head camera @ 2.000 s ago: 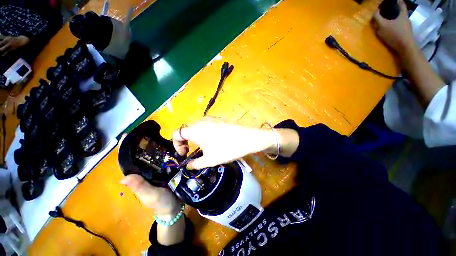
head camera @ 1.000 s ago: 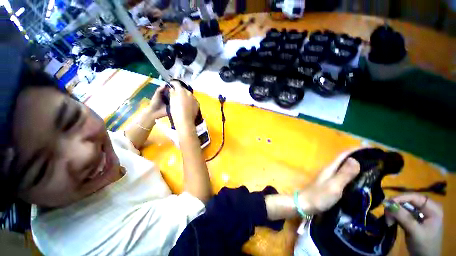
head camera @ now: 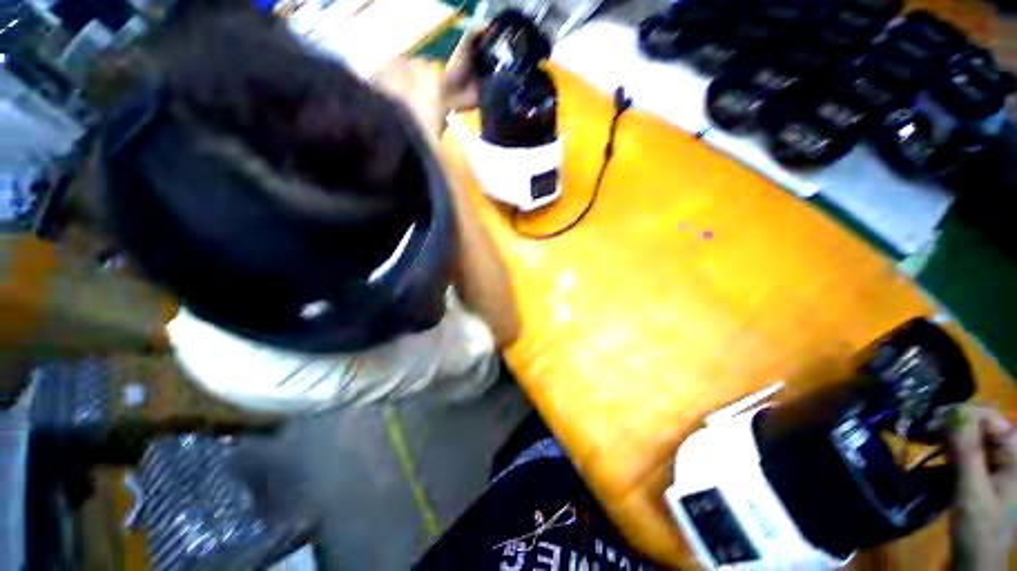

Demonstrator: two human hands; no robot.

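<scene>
The camera base housing (head camera: pixel 730 491), white with a black open interior, lies on its side on the bench at the lower right. The black camera head shell (head camera: pixel 920 374) sits beyond its open end, with shiny electronics inside. Thin wires run between them. My right hand (head camera: pixel 987 474) is blurred and cut off by the right edge. Its fingertips are close together at the shell's near rim, by the wires; whether they pinch anything is unclear. My left hand cannot be made out; only a brownish blur shows above the housing.
A co-worker in a dark cap (head camera: pixel 279 223) leans in at left, one hand at another white and black camera (head camera: pixel 519 173). Its black cable (head camera: pixel 608 156) lies on the orange bench (head camera: pixel 636 323). Rows of black head units (head camera: pixel 809 134) stand on white sheets at the upper right.
The view has swung, placing my camera lower right. My left hand, earlier on the head shell, no longer shows clearly. The small silvery item at my right hand is not discernible now. The co-worker's head is lowered.
</scene>
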